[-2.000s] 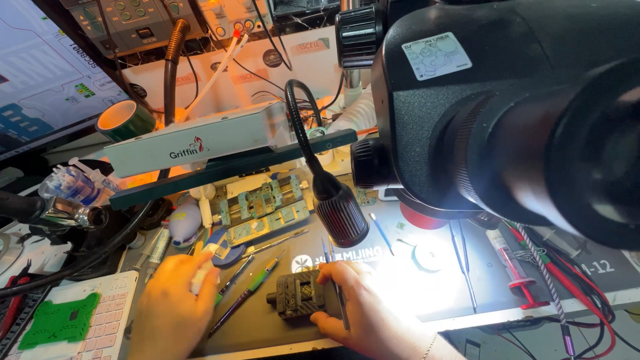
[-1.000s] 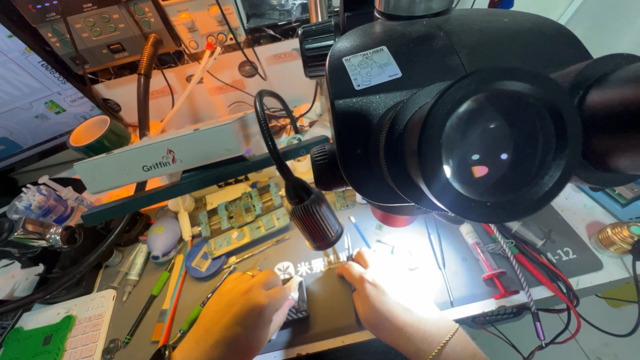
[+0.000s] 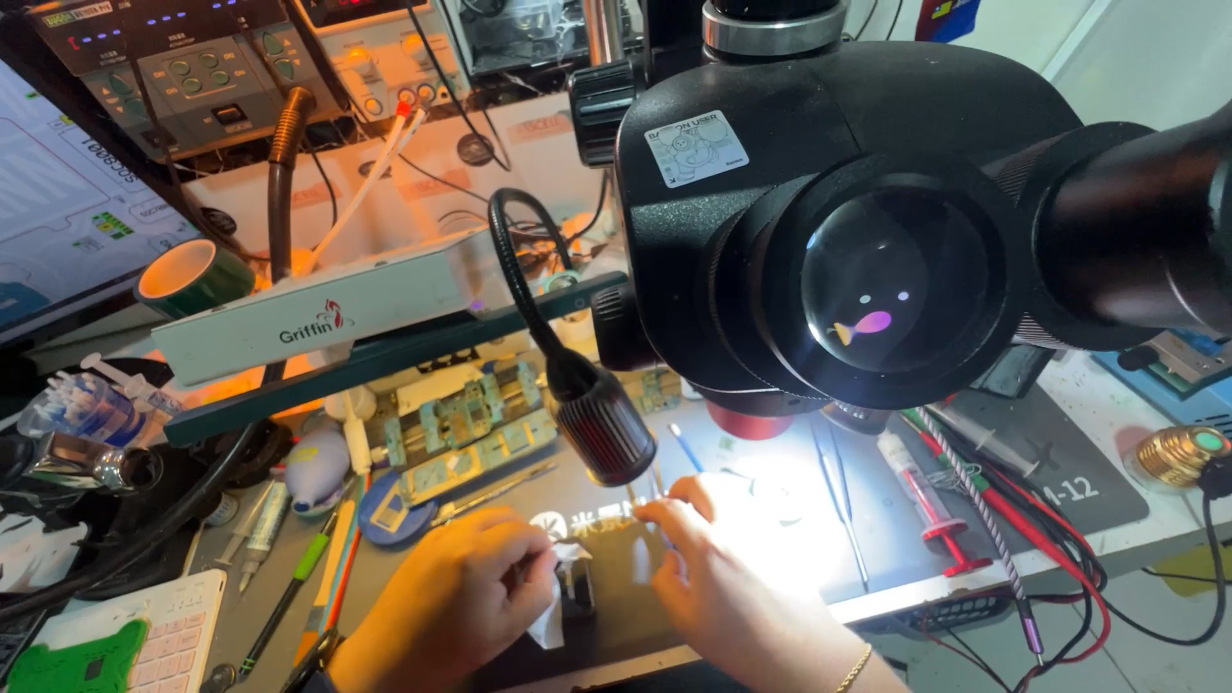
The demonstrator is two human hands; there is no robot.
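My left hand (image 3: 462, 597) pinches a crumpled white wipe (image 3: 549, 616) between thumb and fingers. Just beside it, a small dark fixture (image 3: 579, 587) rests on the grey mat, partly hidden by the wipe. My right hand (image 3: 717, 568) is to the right of the fixture, fingers bent around a thin tool, perhaps tweezers (image 3: 659, 525), whose shape is mostly covered. The black barrel of a gooseneck lamp (image 3: 606, 428) hangs above the space between the hands. Bright light falls on the mat beside my right hand.
A stereo microscope (image 3: 828, 221) overhangs the right side. Circuit boards (image 3: 476, 452), a blue round tin (image 3: 395, 510) and a green-gripped pen tool (image 3: 289, 597) lie left of centre. At right are tweezers (image 3: 844, 500), a red-plunger syringe (image 3: 929, 510) and cables (image 3: 1039, 539). A keyboard (image 3: 178, 635) sits lower left.
Two seconds ago my right hand was at the dark fixture and my left hand was farther left. My left hand has come over beside the fixture, and the white wipe shows more plainly now.
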